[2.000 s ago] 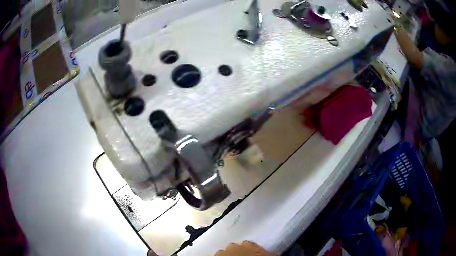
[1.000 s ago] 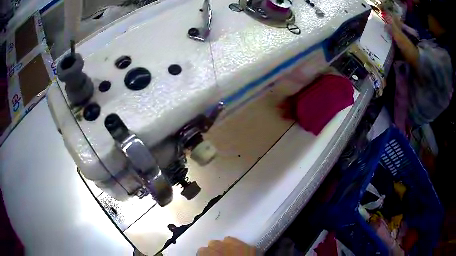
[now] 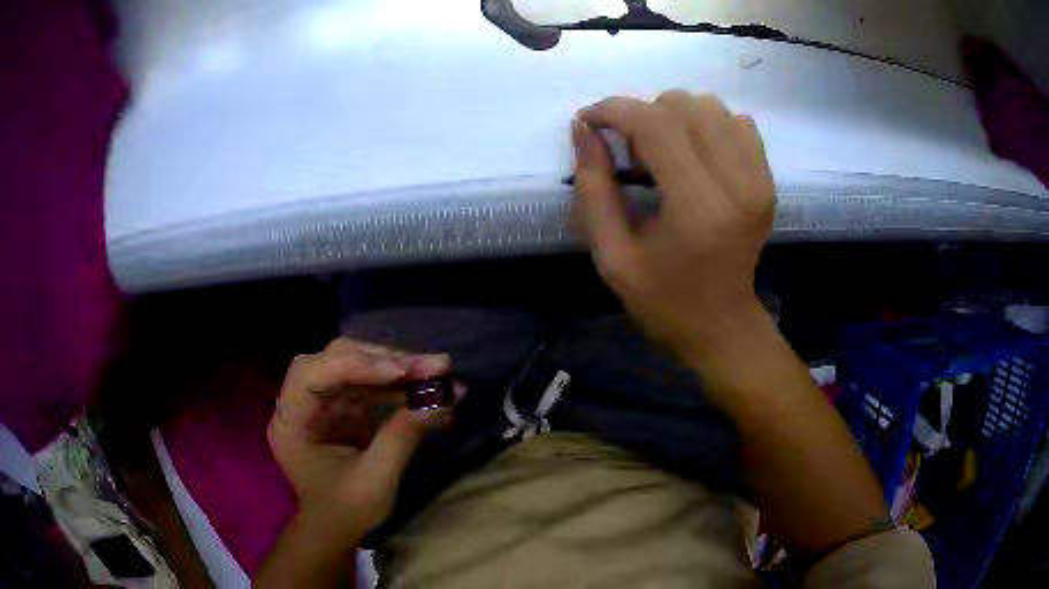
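Note:
My left hand (image 3: 345, 431) is over my lap at lower left. Its thumb and fingertips pinch a small shiny round thing, likely a bobbin (image 3: 431, 395), dark with a purplish middle. My right hand (image 3: 690, 196) is over the front edge of the white table, blurred, with thumb and fingers curled around a small grey and dark thing (image 3: 627, 175); its shape is too blurred to name. The two hands are well apart.
The white table (image 3: 345, 127) has a measuring tape (image 3: 426, 224) along its front edge. Magenta cloth (image 3: 52, 230) hangs at left; another magenta piece (image 3: 1007, 109) lies at upper right. A blue basket (image 3: 1001, 403) with mixed scraps stands at lower right.
The view has swung down from the machine head to the table edge and lap. Both hands now show with small things in their fingers; before, only part of one hand showed at the bottom edge.

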